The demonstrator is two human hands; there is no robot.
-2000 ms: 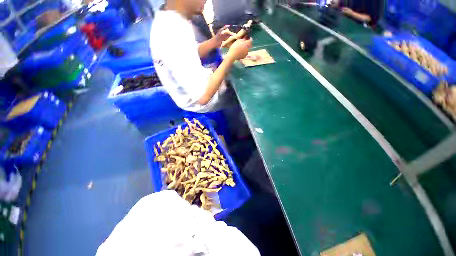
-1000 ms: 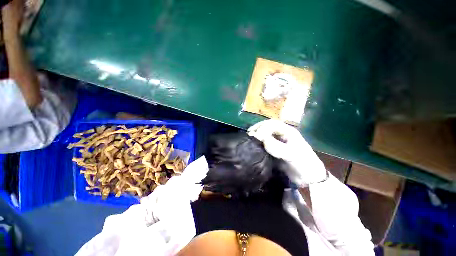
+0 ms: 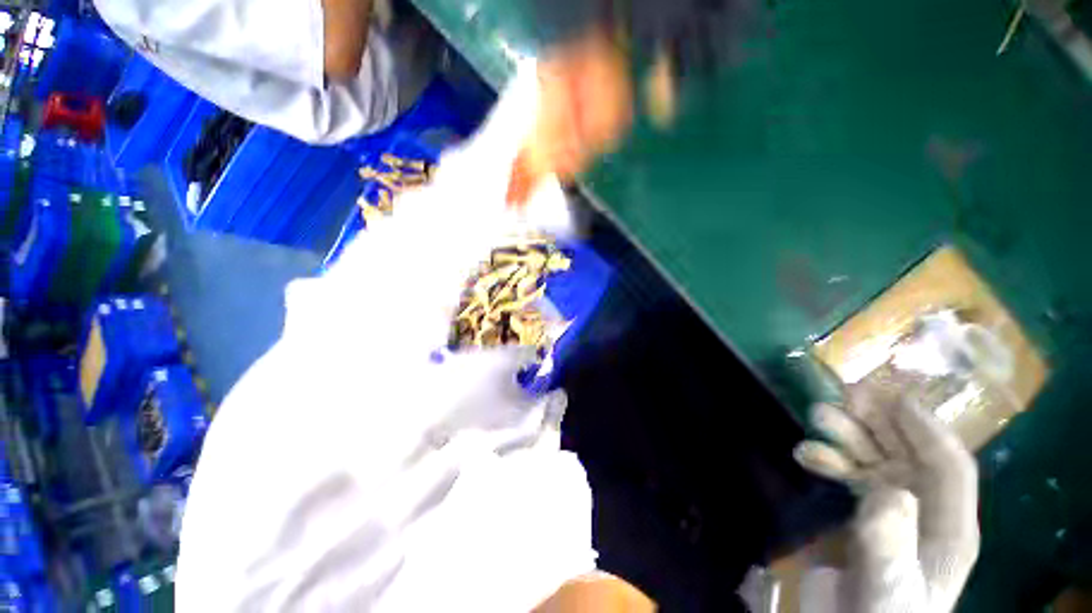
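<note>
My left hand [image 3: 581, 114], bare and blurred, reaches over the green bench at the top centre. A blurred black clump [image 3: 689, 26] and a tan leg-like part [image 3: 661, 91] are beside its fingers; the blur hides whether it grips them. My right hand [image 3: 892, 461], in a white knit glove, is at the near edge of the cardboard glue pad [image 3: 853, 338]. Its fingers are loosely bent and apart, and no held thing shows. White glue [image 3: 940, 345] lies on the pad with a small pale round rim in it.
A blue crate [image 3: 581, 299] of tan leg parts [image 3: 509, 293] is partly hidden under my left sleeve. Another person's white sleeve [image 3: 258, 66] is at the upper left. More blue crates [image 3: 144, 347] stand on the blue floor [image 3: 234, 281] at left. The bench edge runs diagonally.
My left hand has come into view, stretched out over the bench. The black clump at my lap is gone from there. My gloved hand appears further right, close to the pad. The view has turned.
</note>
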